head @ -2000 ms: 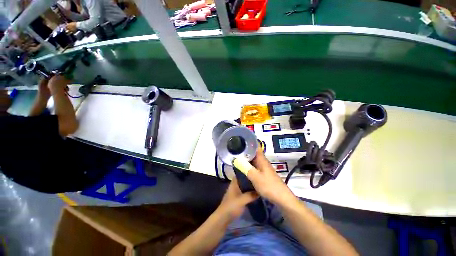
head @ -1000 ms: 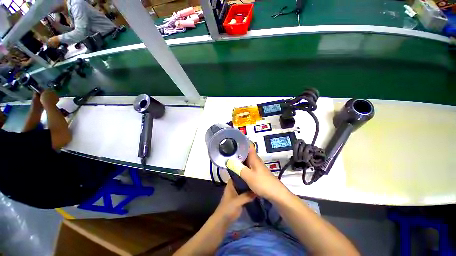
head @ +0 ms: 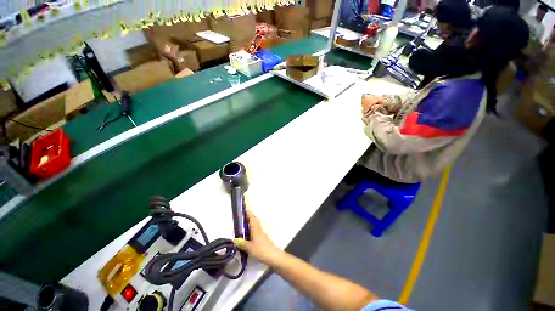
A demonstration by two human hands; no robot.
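A dark grey hair dryer (head: 236,194) lies on the white bench, its ring head pointing away. My right hand (head: 255,238) is closed around its handle near the cord end, with a yellow wrap on the thumb. Its bundled black power cord (head: 182,264) lies over the white power test box (head: 210,291), which has an amber patch (head: 122,267) and a lit red switch (head: 128,293). A black power plug (head: 174,233) stands at the box's socket side. Another dryer head (head: 61,299) is cut off at the lower left; what holds it is hidden. My left hand is out of view.
A green conveyor belt (head: 140,161) runs behind the bench (head: 298,158). Beyond it are a red bin (head: 50,153) and cartons. A seated person (head: 426,124) works at the bench's far right, on a blue stool (head: 377,203). A small open brown box (head: 302,67) stands beyond the bench.
The view has swung right. My right hand has left the dryer that both hands held and now grips the one lying right of the box. My left hand has gone out of view.
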